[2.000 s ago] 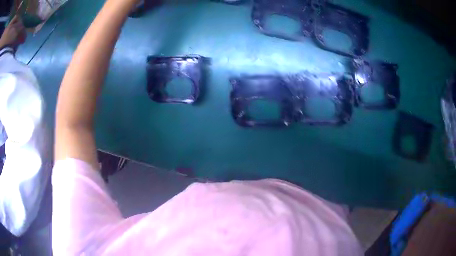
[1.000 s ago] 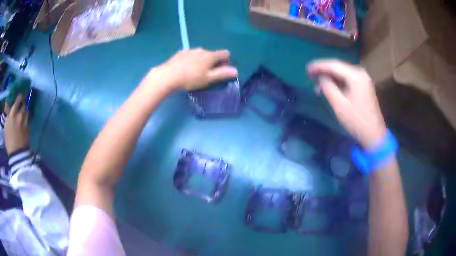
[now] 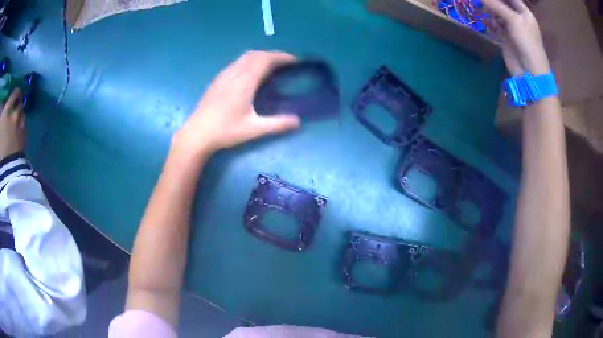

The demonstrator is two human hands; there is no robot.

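My left hand grips a black housing shell above the green table, left of centre; the shell is a little blurred. My right hand is at the top right edge, over the battery box, with its fingers at the blue cells with red wires. Whether it grips a cell is unclear. One black housing shell lies alone below my left hand. Another shell lies tilted right of the held one.
Several more shells lie in overlapping rows at the right, partly behind my right forearm. A pale strip and an open carton are at the top. Brown cardboard stands at right. Another person's sleeve is at left.
My left hand has lifted and turned the shell it was resting on. My right hand has moved up and right to the battery box. The view has shifted.
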